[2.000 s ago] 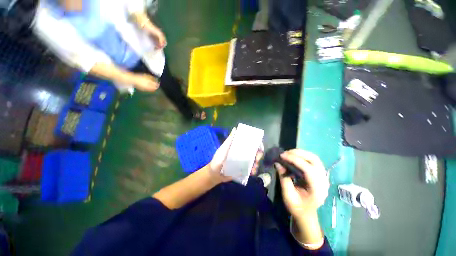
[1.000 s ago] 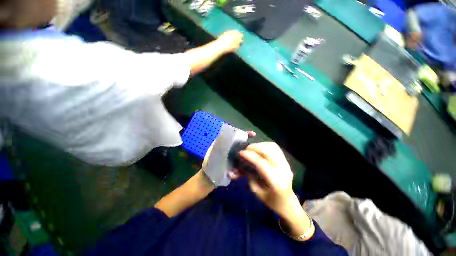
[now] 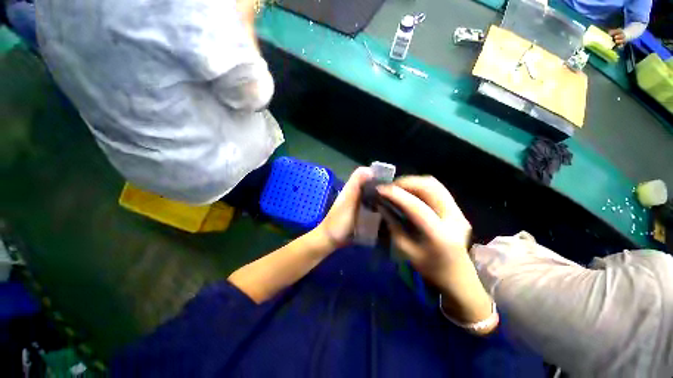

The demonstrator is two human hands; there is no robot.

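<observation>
My left hand (image 3: 342, 214) holds a silver-white electronic module (image 3: 367, 224) upright in front of my body, with a narrow side facing me. My right hand (image 3: 431, 225) holds a small black wiping cloth (image 3: 371, 193) against the upper part of the module. The fingers and the cloth hide part of the module's face.
A green-edged bench (image 3: 450, 103) carries a white bottle (image 3: 403, 37), thin sticks, a tan board (image 3: 533, 74) and a crumpled black rag (image 3: 547, 159). A blue stool (image 3: 297, 191) and yellow crate (image 3: 175, 210) stand below. People are at left (image 3: 159, 88), right (image 3: 583, 303) and across the bench.
The view has turned from the mat and green bar towards the tan board. The module now shows a narrow side, and the cloth touches it. The person at left has moved in close.
</observation>
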